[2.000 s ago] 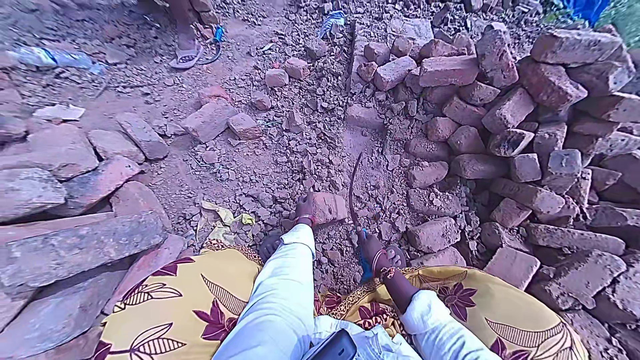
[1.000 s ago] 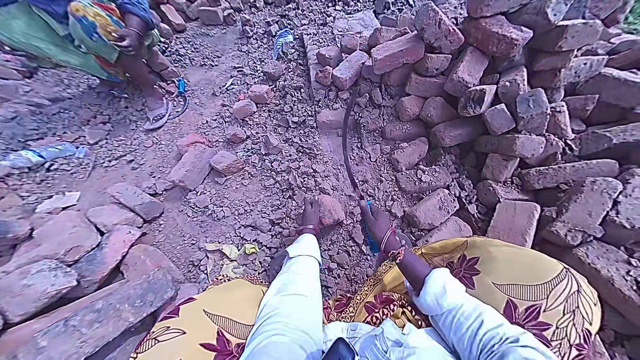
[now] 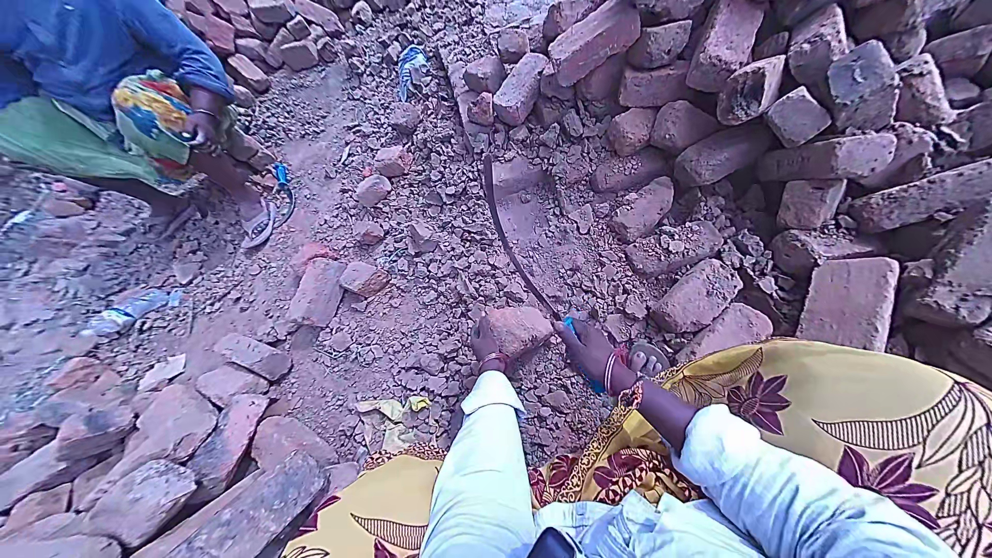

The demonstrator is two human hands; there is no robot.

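Note:
My left hand (image 3: 484, 342) grips the left end of a reddish brick (image 3: 518, 328), low over the rubble in front of me. My right hand (image 3: 590, 353) is closed on the blue handle of a long, thin, curved dark metal blade (image 3: 511, 252), which looks like a sickle. The blade reaches up and to the left, past the brick's right side, over loose broken clay. My right fingertips are close to the brick's right end; whether they touch it I cannot tell.
Stacked bricks (image 3: 849, 302) rise on the right; brick pieces and slabs (image 3: 252, 504) lie at lower left. Another person (image 3: 155, 116) squats at upper left, beside a blue-handled curved tool (image 3: 284, 182). A plastic bottle (image 3: 128, 311) and a yellowish scrap (image 3: 395, 411) lie on the ground.
The view has shifted left, bringing more of the other person into sight. The brick by my left hand sits at a different angle. The curved blade stays in my right hand.

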